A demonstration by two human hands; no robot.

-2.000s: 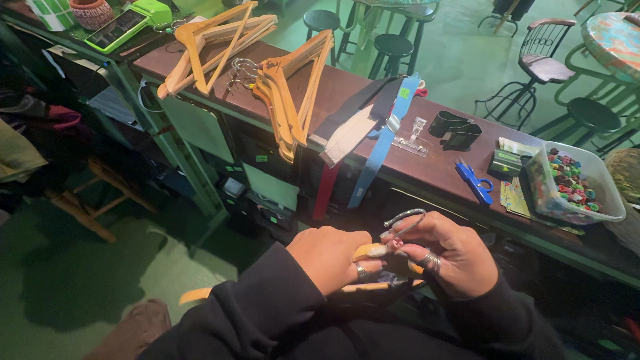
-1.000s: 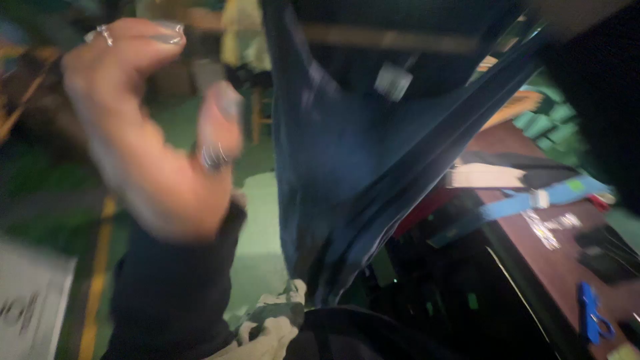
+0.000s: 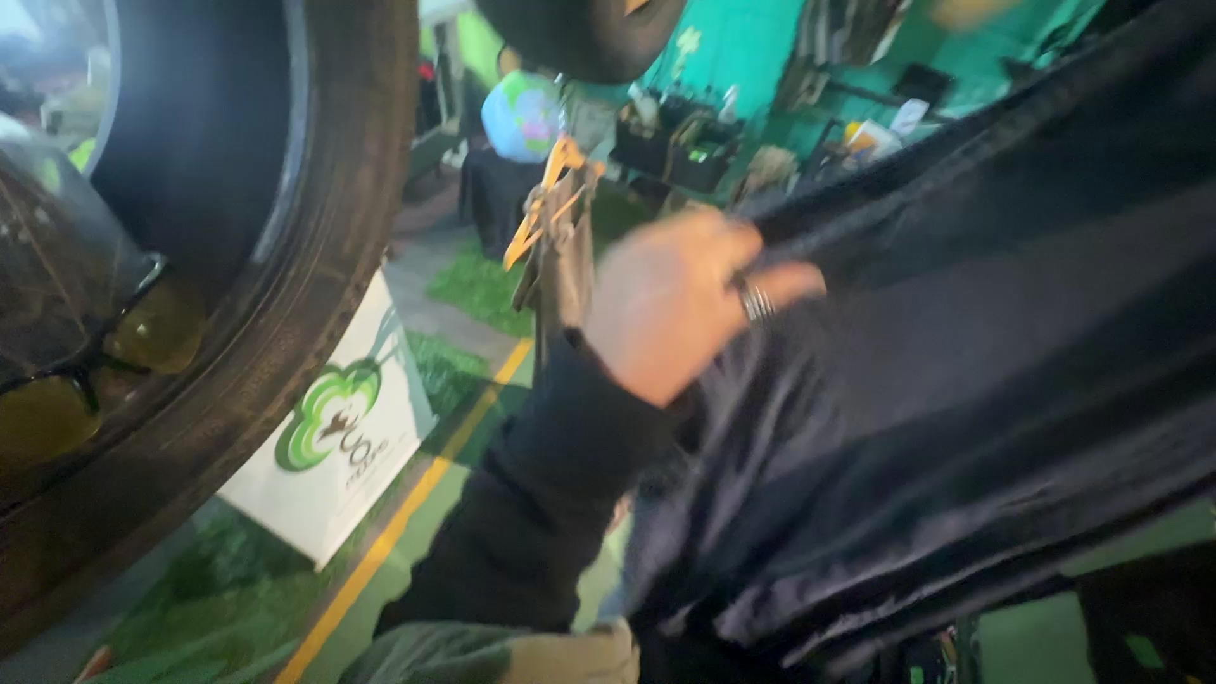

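Note:
A large dark navy garment fills the right side of the head view, stretched diagonally and blurred. At the garment's left edge, my left hand pinches the dark fabric between thumb and fingers; a ring shows on it. My right hand is out of sight. Beyond my left hand, a wooden clothes hanger hangs with a brownish garment on it. Light-coloured cloth lies at the bottom, below my black sleeve.
A big rubber tyre curves close on the left, with yellow-lensed glasses inside it. Behind it stands a white sign with a green logo. A yellow line crosses the floor. A globe-like ball and dark crates are farther off.
My left hand was apart from the dark garment one second ago and is now on its edge. The view has swung left from the counter, and the tyre has come into sight.

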